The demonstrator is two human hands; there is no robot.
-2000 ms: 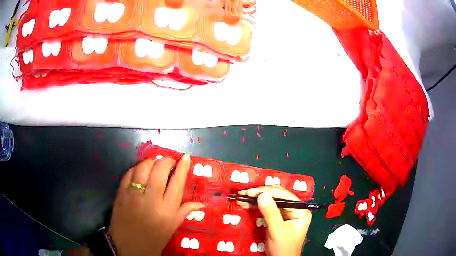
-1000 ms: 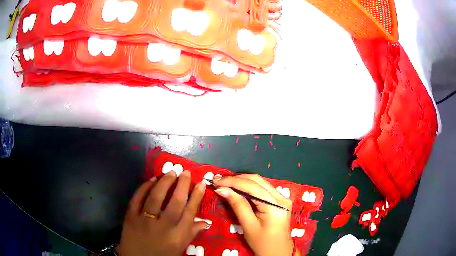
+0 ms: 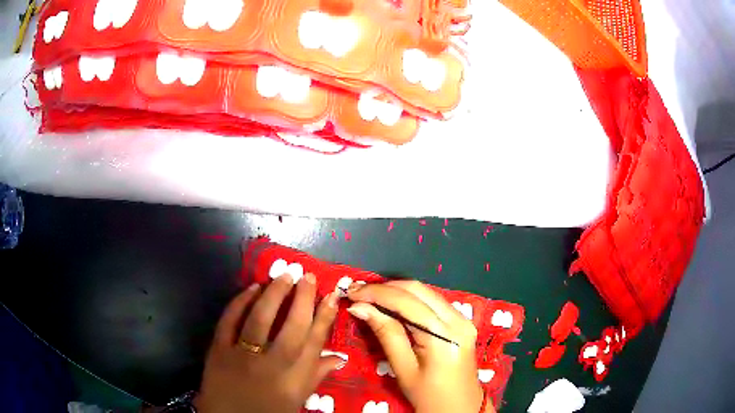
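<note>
A red moulded sheet (image 3: pixel 501 339) with rows of paired white ovals lies on the dark tabletop. My left hand (image 3: pixel 270 347), with a ring on one finger, lies flat on the sheet's left part, fingers spread and pressing it. My right hand (image 3: pixel 427 339) holds slim dark tweezers (image 3: pixel 407 322) like a pen. Their tip is at a white oval piece in the upper row, close beside my left index fingertip. My hands cover part of the sheet, and its lower end is cut off by the picture's edge.
A stack of eyed sheets (image 3: pixel 173 71) lies upper left on the white cover (image 3: pixel 483 173). A plain red stack (image 3: pixel 645 210) hangs at right below an orange basket (image 3: pixel 576 32). Loose plain pieces (image 3: pixel 564 321), eyed pieces (image 3: pixel 598 352) and white tissue (image 3: pixel 556 397) lie right. Tiny red bits are scattered behind the sheet.
The tweezers' tip has moved from the sheet's middle up to the upper row, and my right hand has moved up and left, close to my left fingers. The camera view has shifted slightly.
</note>
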